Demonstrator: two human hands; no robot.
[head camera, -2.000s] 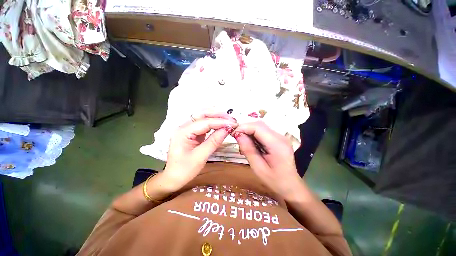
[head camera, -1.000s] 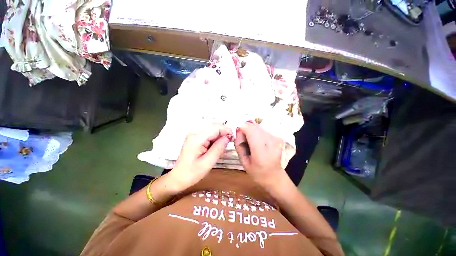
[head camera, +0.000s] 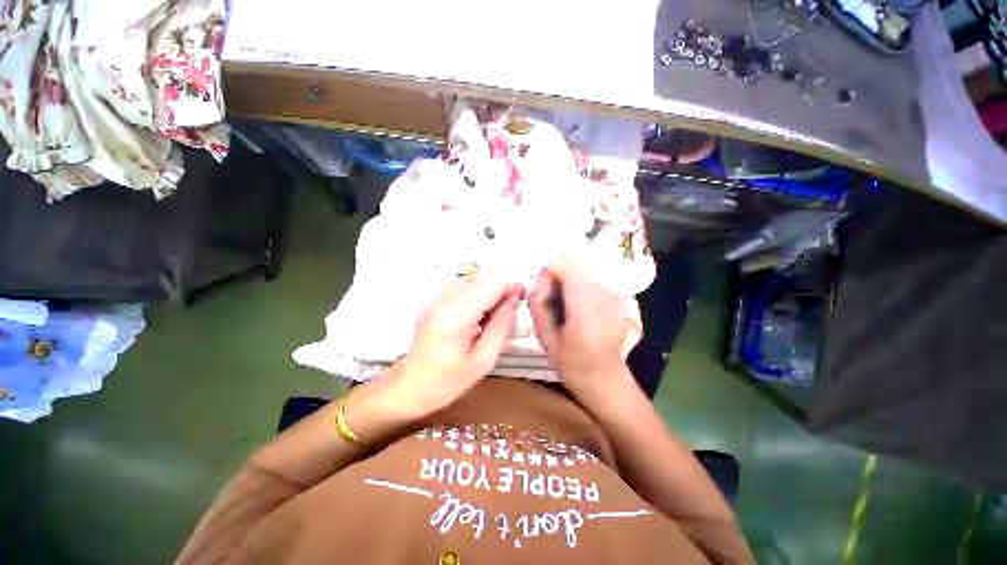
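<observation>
The cream floral garment (head camera: 409, 254) is spread over my lap, its far end reaching up to the table edge. My left hand (head camera: 458, 331) is at the garment's near part, thumb and fingertips pinched together on the cloth. My right hand (head camera: 580, 326) is just beside it, fingertips close to the left ones, with a small dark object (head camera: 557, 309) in the palm. A small dark button (head camera: 489, 233) shows on the garment beyond my hands. Glare washes out the cloth at my fingertips. No needle or thread can be made out.
A table with a white area (head camera: 442, 33) and a wooden drawer (head camera: 331, 97) is ahead. Loose buttons (head camera: 718, 53) lie on its grey part. More floral garments (head camera: 99, 88) hang at upper left. A blue floral garment (head camera: 61, 353) is low at left. A dark-covered stand is at right.
The view has shifted slightly. My fingertips, first touching, have parted a little, and the right hand is now more upright with the dark object still in its palm.
</observation>
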